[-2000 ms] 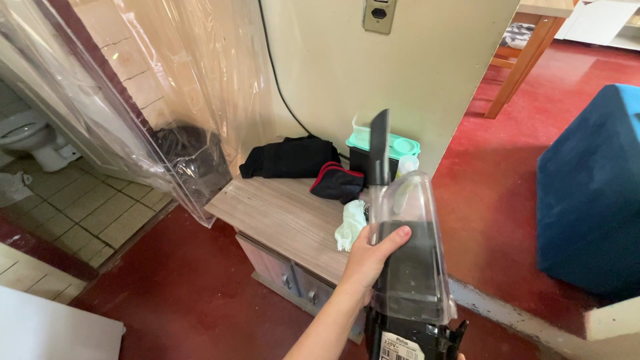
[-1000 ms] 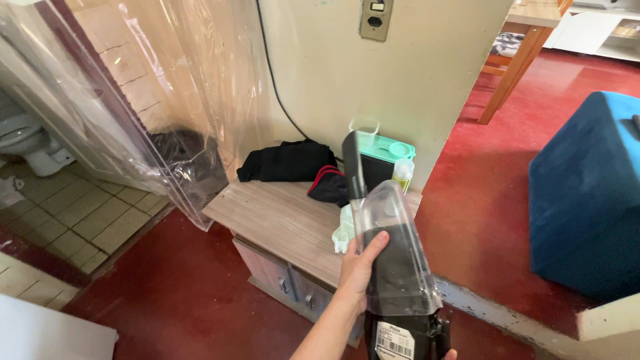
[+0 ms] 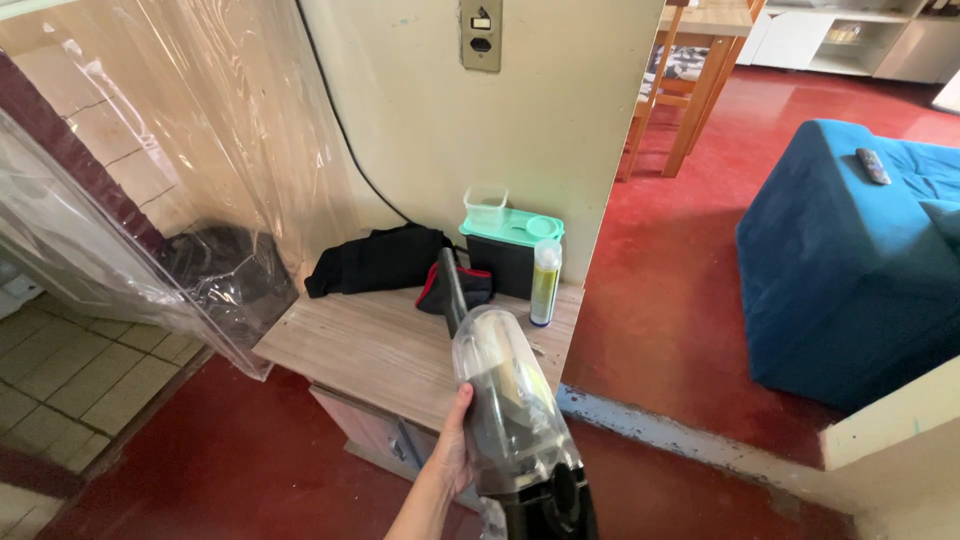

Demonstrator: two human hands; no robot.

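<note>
My left hand grips a handheld vacuum cleaner by the side of its clear plastic dust container, the thumb along the edge. A flat dark nozzle sticks up from its far end, over a wood-look cabinet. The vacuum's black body runs off the bottom edge of the view. My right hand is not in view. On the cabinet lie a black cloth and a dark pouch with red trim. Beside them stand a black box with a mint-green lid and a spray can with a clear cap.
A clear plastic curtain hangs at the left, near a bin lined with dark plastic. A black cable runs down the wall below a socket plate. A raised sill and a blue sofa are at the right.
The vacuum has turned in my left hand: the label on its body, visible before, no longer shows. Fingers of my right hand, at the bottom edge before, are out of view.
</note>
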